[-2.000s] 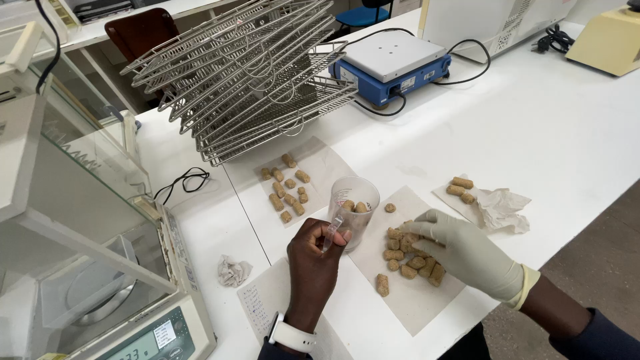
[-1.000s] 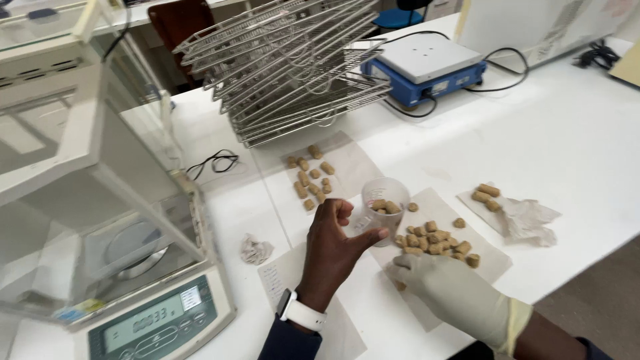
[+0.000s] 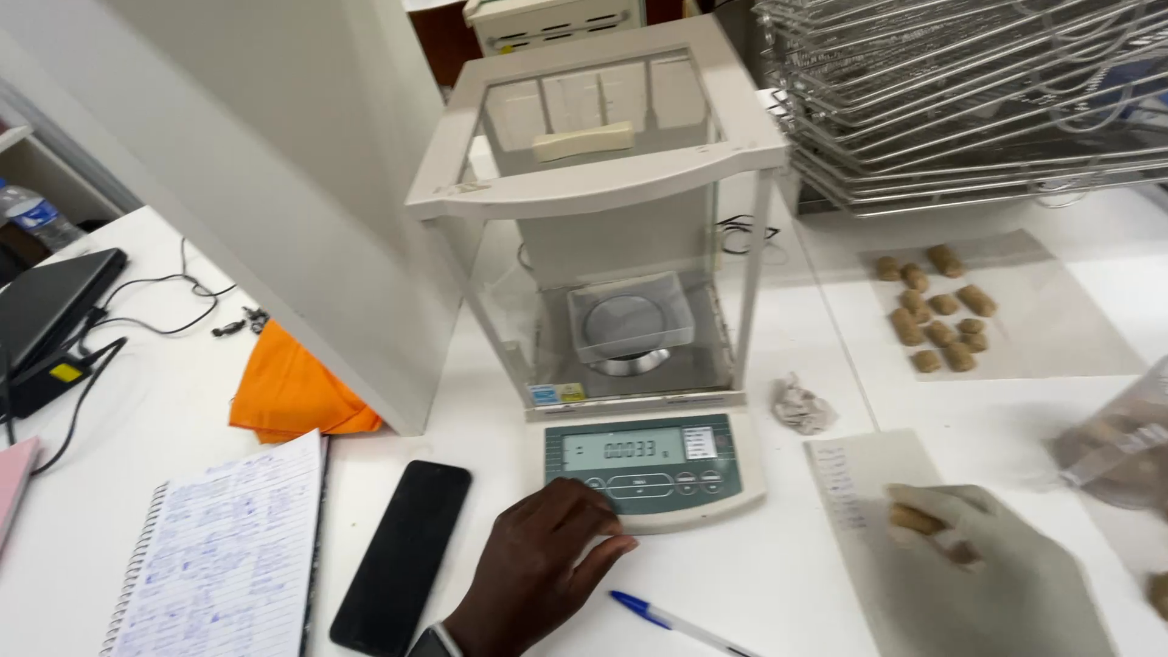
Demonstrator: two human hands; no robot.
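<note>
My left hand [image 3: 547, 557], bare, rests at the front panel of an analytical balance [image 3: 639, 470], its fingers at the lower left of the keys and nothing seen in it. My right hand [image 3: 995, 566], in a pale glove, pinches a brown cylindrical pellet [image 3: 915, 520] above a paper strip with handwriting [image 3: 835, 493]. The balance has a glass draft shield, and a clear square dish [image 3: 675, 315] lies on its pan. To the right of the glove, a blurred plastic measuring jug [image 3: 1122, 443] holds pellets. More pellets [image 3: 943, 334] lie on a sheet of paper [image 3: 1049, 338] behind.
Wire racks [image 3: 958, 119] are stacked at the back right. A crumpled paper [image 3: 803, 406] lies beside the balance. On the left are a black phone [image 3: 401, 557], a spiral notebook [image 3: 228, 557], an orange cloth [image 3: 297, 388] and a grey upright panel [image 3: 301, 182]. A blue pen [image 3: 675, 623] lies in front.
My left hand has let go of the jug and moved left to the balance panel. My gloved right hand has left the pellet pile with one pellet. The view has swung left.
</note>
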